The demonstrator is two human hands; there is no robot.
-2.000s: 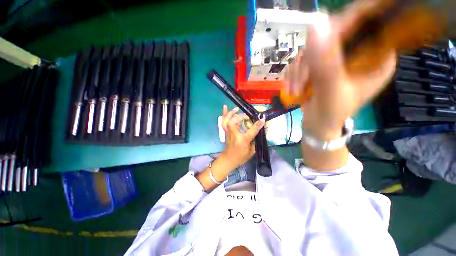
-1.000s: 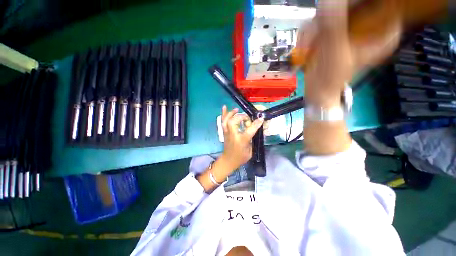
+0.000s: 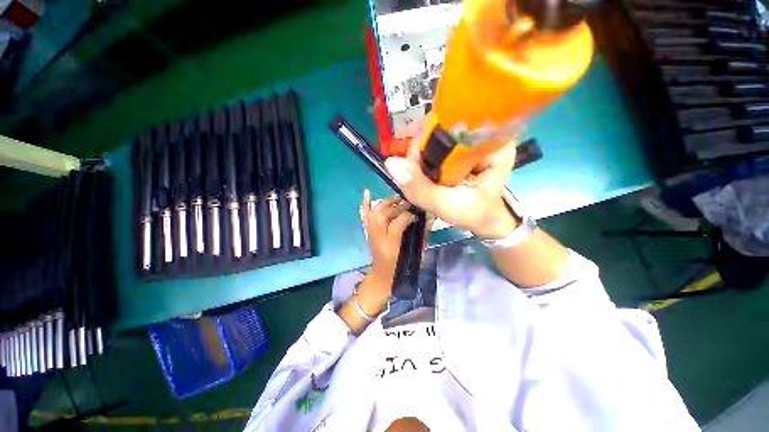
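The orange electric screwdriver (image 3: 506, 72) is upright in my right hand (image 3: 472, 190), its lower end over the centre of the black tripod assembly (image 3: 410, 253). The tripod's three legs spread in a Y; one points up-left, one toward me, and the end of one shows at the right. My left hand (image 3: 389, 232) holds the tripod near its centre. The leg hub and the screwdriver's tip are hidden by my right hand.
The white and blue screw feeder (image 3: 409, 76) stands on a red base (image 3: 379, 101) behind the work. Foam trays (image 3: 295, 228) of black units lie left, far left and right. A blue basket (image 3: 198, 359) is below the bench.
My right hand has brought the screwdriver from the feeder area down and left over the tripod centre. My left hand still holds the tripod. The camera view has shifted and tilted.
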